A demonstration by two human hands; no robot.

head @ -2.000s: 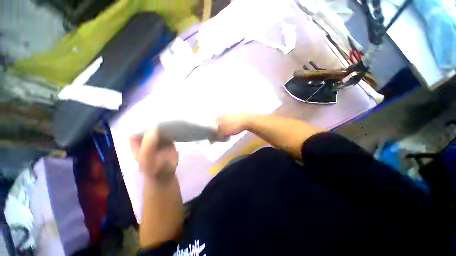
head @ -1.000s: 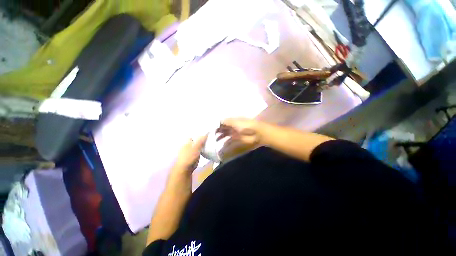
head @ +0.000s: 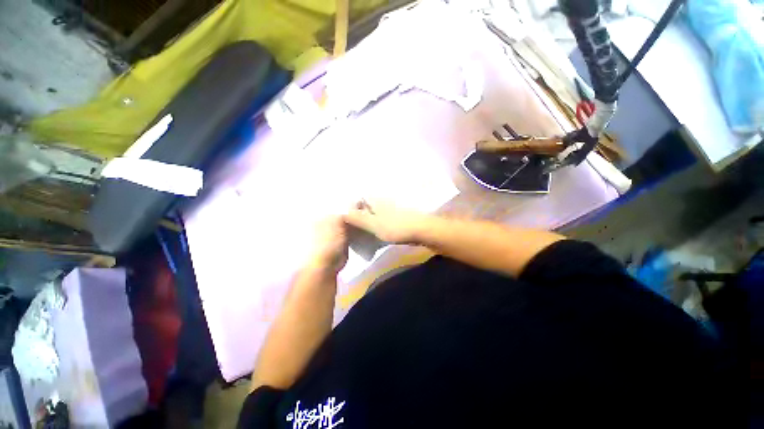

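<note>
My left hand and my right hand meet at the near side of the pressing table, close to my body. A small folded white piece, greyish in shadow, shows below and between them; both hands are on it, their fingertips partly lost in glare. A glaring white panel lies flat beyond the hands, its outline mostly washed out. A white corner of cloth and a tan-yellow strip lie beside my body, under my right forearm.
The steam iron rests at the right, its wrapped hose rising. Red-handled scissors lie at the right edge. White pieces are heaped at the far side. A dark padded board with white strips stands at the far left.
The greyish piece, earlier stretched between spread hands, is now smaller and closer to my body. My hands have come together and touch. The view has shifted slightly.
</note>
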